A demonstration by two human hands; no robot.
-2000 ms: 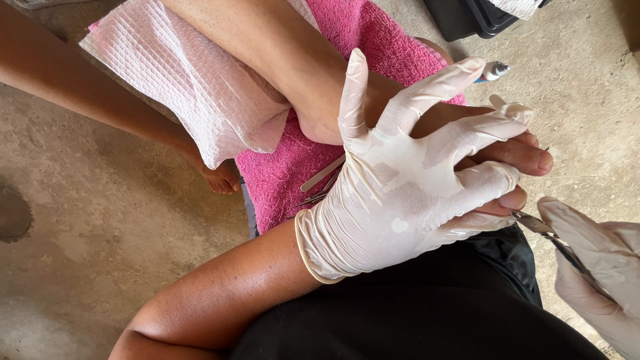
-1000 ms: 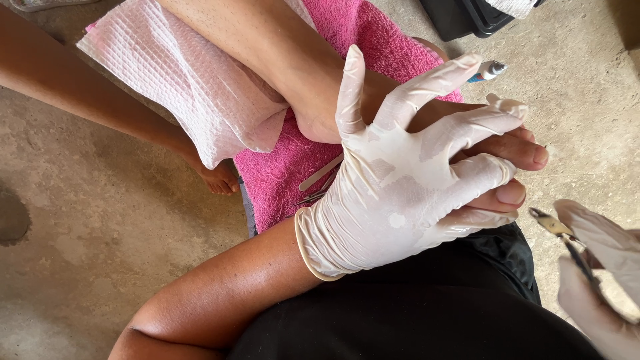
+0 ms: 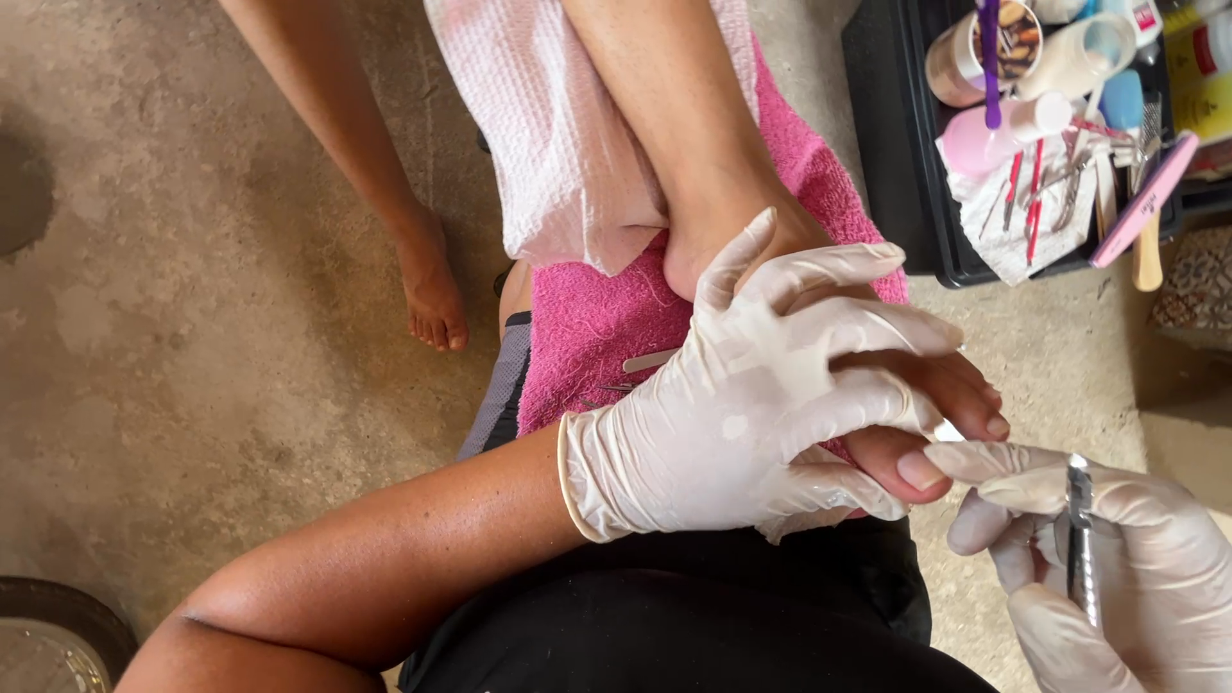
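My left hand (image 3: 760, 404), in a white glove, lies over another person's foot (image 3: 760, 231) with its fingers around the front part near the toes. My right hand (image 3: 1088, 549), gloved too, holds a metal nipper (image 3: 1080, 539) upright in its palm; its forefinger reaches to the big toe (image 3: 905, 467). The foot lies over a pink towel (image 3: 606, 318). Beside my left wrist on the towel are a flat file or stick (image 3: 648, 362) and a thin metal tool (image 3: 616, 387), both partly hidden by the glove.
A black tray (image 3: 953, 274) at the upper right holds bottles, jars, a white tissue with tools and a pink nail file (image 3: 1145, 200). A white paper towel (image 3: 568, 144) drapes beside the leg. The person's other foot (image 3: 433, 279) stands on the concrete floor. A round basin (image 3: 58, 635) is at lower left.
My right hand has moved in to the big toe from farther right, and the nipper has turned upright in it. The view has shifted, showing more of the tray. My left hand stays on the foot.
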